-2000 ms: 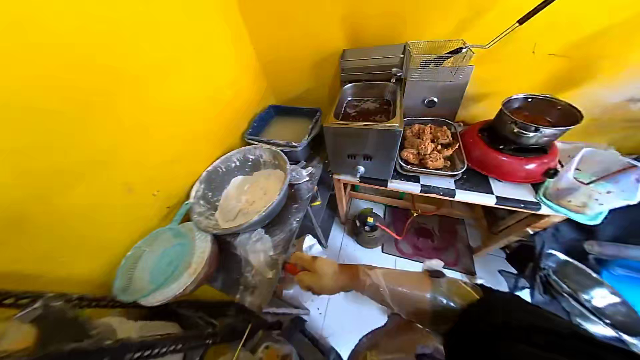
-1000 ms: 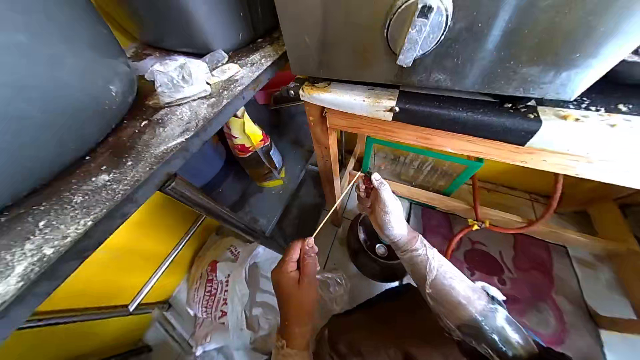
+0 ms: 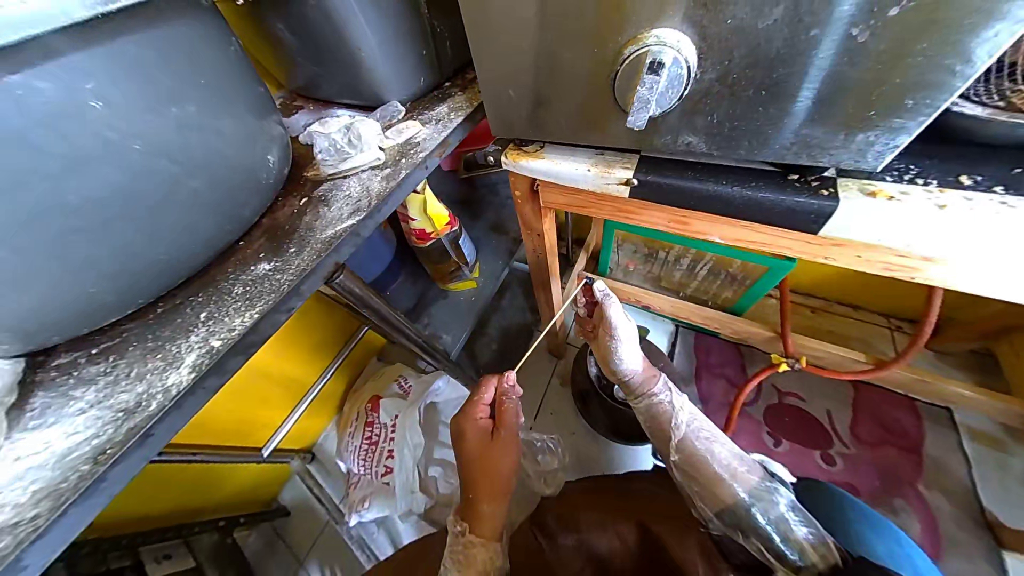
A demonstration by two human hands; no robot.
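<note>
My left hand (image 3: 488, 448), bare with clear plastic around the wrist, pinches the lower end of a thin wooden stick (image 3: 548, 326). The stick slants up to my right hand (image 3: 612, 332), whose fingers are dusted with flour and whose forearm is wrapped in clear plastic. The right fingers hold a small dark object (image 3: 590, 282) at the stick's upper end; what it is cannot be told, as the fingers partly hide it. Both hands are low, in front of the wooden table leg (image 3: 538, 248) and below the steel fryer (image 3: 552, 88).
A floured bench (image 3: 264, 264) with grey tubs (image 3: 136, 160) and crumpled plastic (image 3: 344, 144) runs along the left. A white sack (image 3: 392, 448) lies beneath. Under the wooden table are an orange gas hose (image 3: 872, 372), a green-framed panel (image 3: 688, 268) and a round dark vessel (image 3: 616, 400).
The view has moved in from the whole bench to the fryer's table. The stick was between both hands one second ago and still is; the hands have barely moved since.
</note>
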